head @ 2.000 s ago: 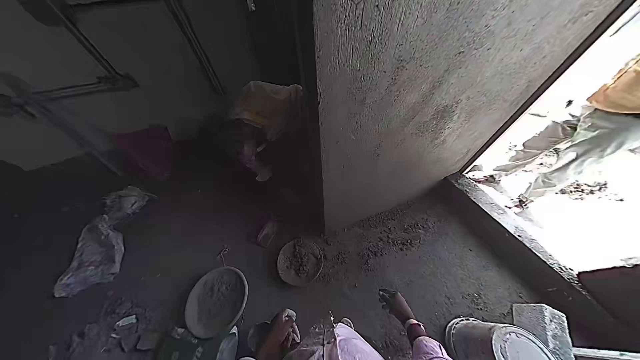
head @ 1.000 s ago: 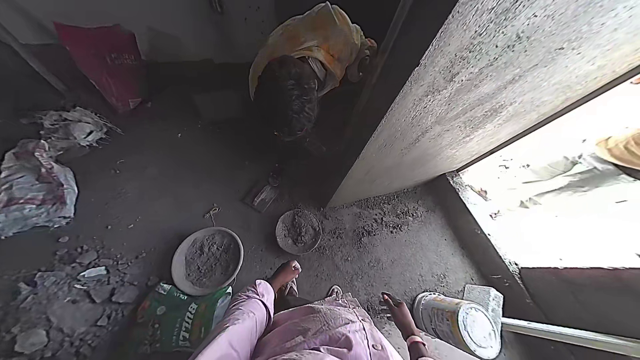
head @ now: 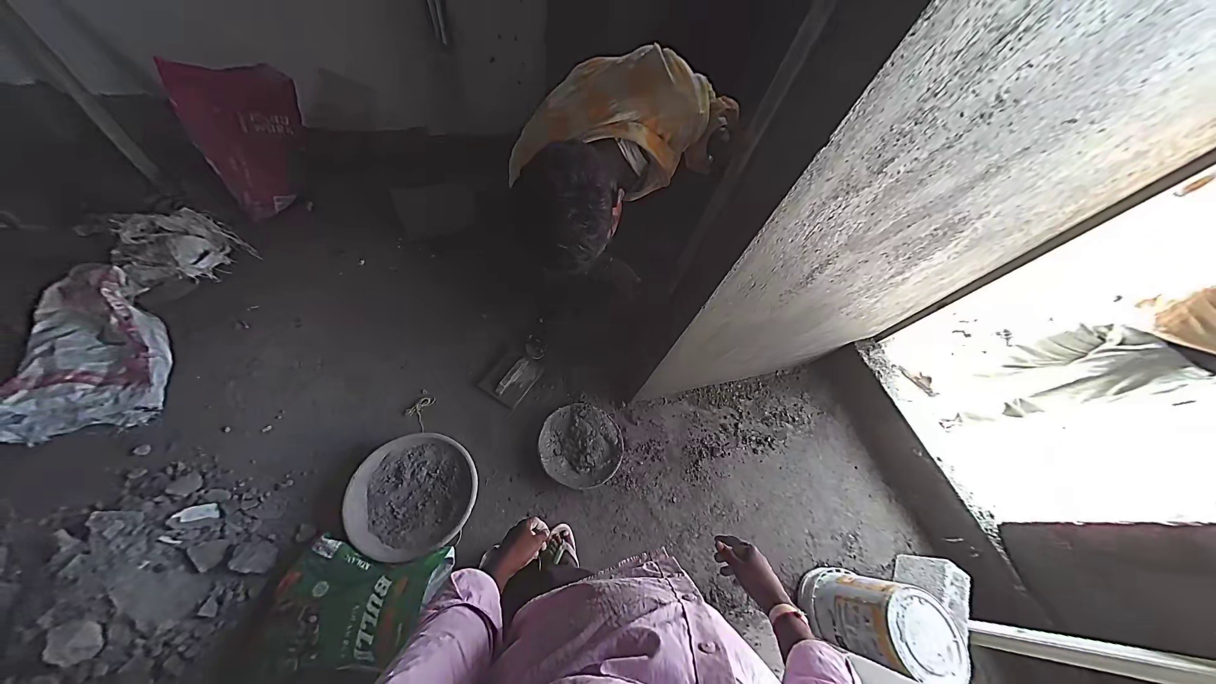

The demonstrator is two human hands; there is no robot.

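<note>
My left hand (head: 521,548) hangs low in front of me by my sandalled foot, its fingers curled; whether anything is inside them cannot be told. To its left a large pan of grey mortar (head: 418,496) rests partly over a green printed sack (head: 353,608). A smaller bowl of mortar (head: 581,445) lies on the floor ahead, near the wall's end. My right hand (head: 746,567) is held out over the floor with fingers loosely bent and apart, holding nothing visible. Closest to it is a white bucket (head: 879,622) with a lid, tilted at the lower right.
Another person (head: 617,123) in a yellow garment bends down beyond the wall's end. A flat tool (head: 513,375) lies near the small bowl. Rubble (head: 142,570) and a woven sack (head: 90,356) lie at left, a red bag (head: 237,133) behind. A rough wall (head: 912,190) and bright opening flank the right.
The view has shifted since the oldest frame. The other person now shows more fully, bent forward in the yellow garment. My right hand remains out beside the bucket.
</note>
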